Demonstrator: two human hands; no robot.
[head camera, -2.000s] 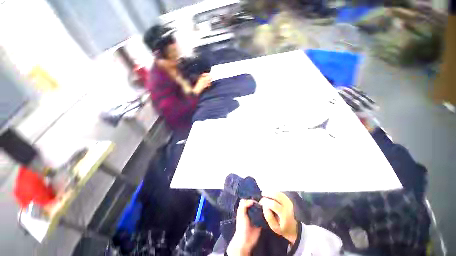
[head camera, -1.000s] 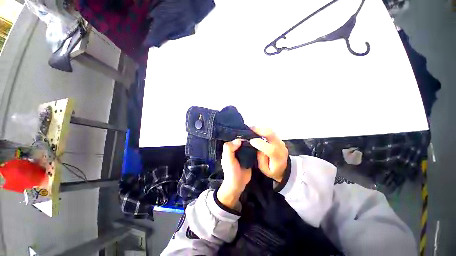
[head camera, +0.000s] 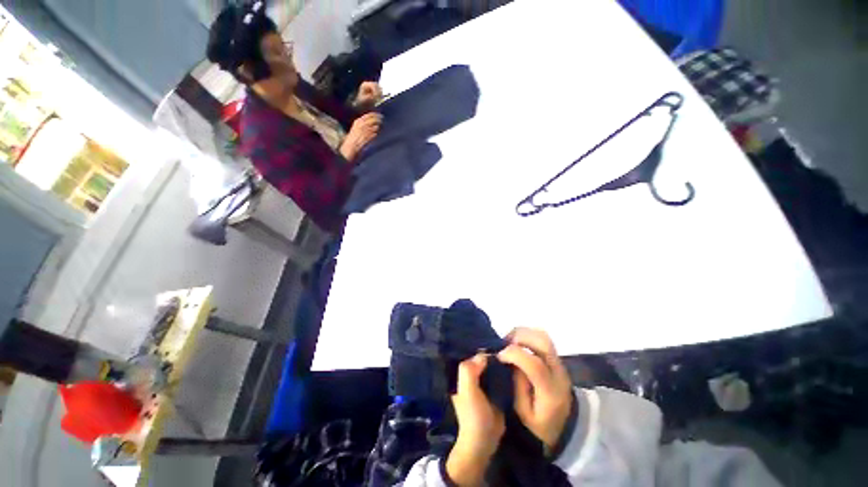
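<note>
The dark denim jacket (head camera: 419, 366) is held at the near edge of the white table. A stitched band with a round metal button (head camera: 414, 330) lies left of my hands. My left hand (head camera: 476, 418) pinches the dark cloth between thumb and fingers. My right hand (head camera: 539, 382) grips the same cloth just to the right, its fingertips close to the left ones. What lies between my fingertips is too small to tell. The lower part of the jacket is hidden by my hands and sleeves.
A black hanger (head camera: 609, 181) lies on the white table (head camera: 533, 276). A person in a dark red checked shirt (head camera: 290, 157) handles dark denim at the table's left side. A small bench (head camera: 171, 380) with a red object is at left. Plaid cloth (head camera: 728, 86) lies beyond the right edge.
The view has tilted up and turned since a second ago, bringing the other person into view. Both hands still hold the cloth in much the same grip.
</note>
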